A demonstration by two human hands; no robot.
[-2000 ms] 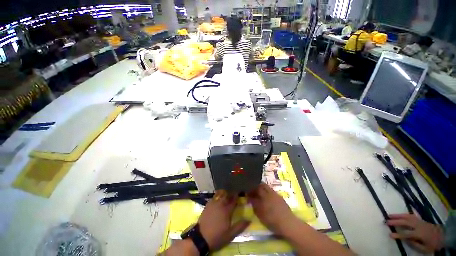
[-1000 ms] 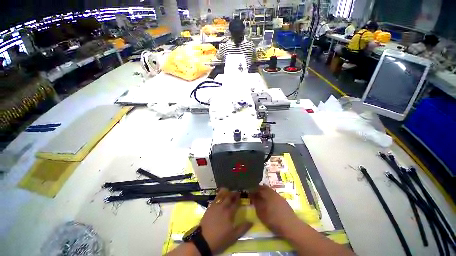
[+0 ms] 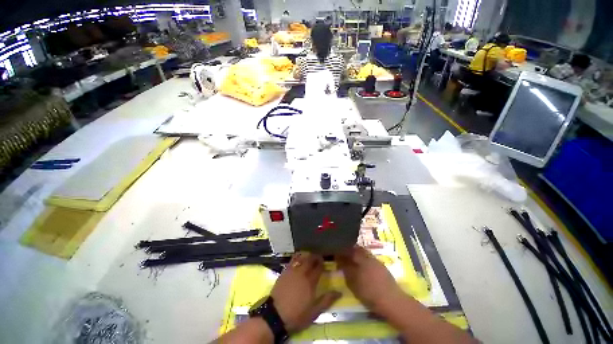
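Note:
The sewing machine head (image 3: 324,222) with its dark square cover and red logo stands over a yellow template (image 3: 393,252) with a pale printed area. My left hand (image 3: 300,285) and my right hand (image 3: 366,272) are close together under the head, fingertips at the needle area. The fingertips are partly hidden by the head, and what they hold cannot be made out. Black webbing straps (image 3: 208,252) with loose threads lie left of the head; one reaches toward my left hand. More black straps (image 3: 514,285) lie on the right of the table.
A crinkled clear bag (image 3: 99,326) is at the near left. Yellow-edged boards (image 3: 111,178) lie on the left. A control screen (image 3: 536,115) and clear plastic (image 3: 480,168) are at the right. A person in a striped top (image 3: 321,64) sits beyond the machine. Blue bins (image 3: 581,178) are far right.
Another person's hand that touched the right straps two seconds ago is gone. My hands stay under the head with only slight movement. The view has shifted slightly.

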